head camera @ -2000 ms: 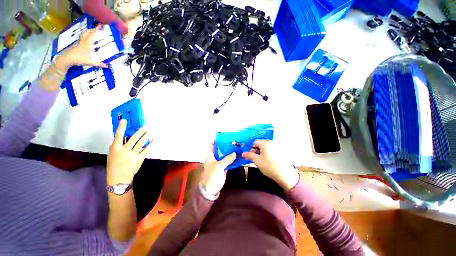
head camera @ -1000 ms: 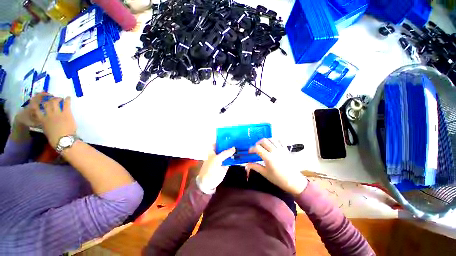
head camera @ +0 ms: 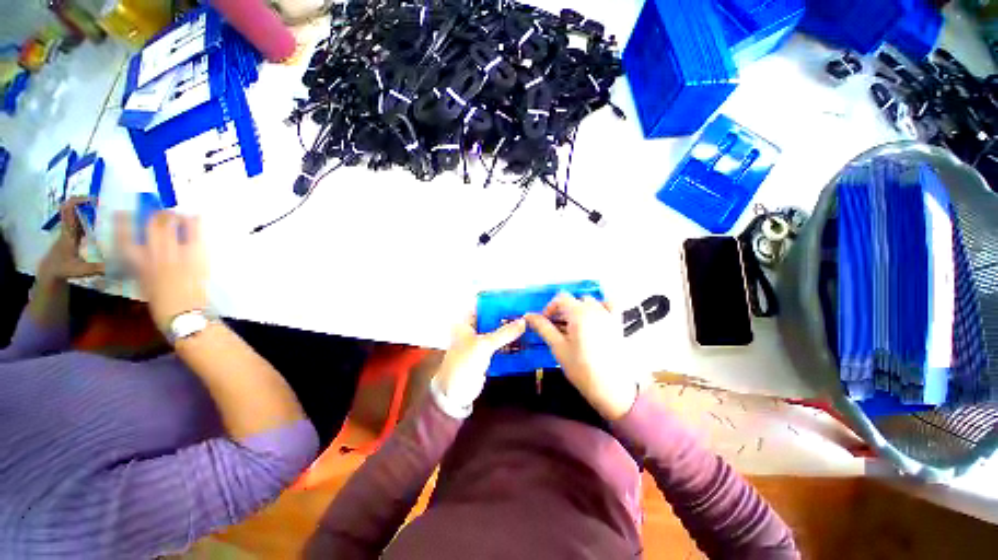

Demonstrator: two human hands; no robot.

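Note:
A bright blue blister tray is in front of me at the table's front edge. My left hand holds its left side, with the thumb over the recess. My right hand is over the tray's right part, its fingertips pinched together near my left thumb. My fingers hide what lies in the recess; a small dark bit shows there. A short black cable bundle lies on the table just right of my right hand. The large heap of black USB cables lies beyond the tray.
A smartphone, a loose blue tray and a plastic basket of blue packs stand right. Tray stacks are behind. Card sleeves lie left. Another person's hands work at left.
Since the first frame, a black cable bundle has appeared right of my right hand. My right fingertips have moved in towards my left thumb. The other person's hands moved left with a blue item.

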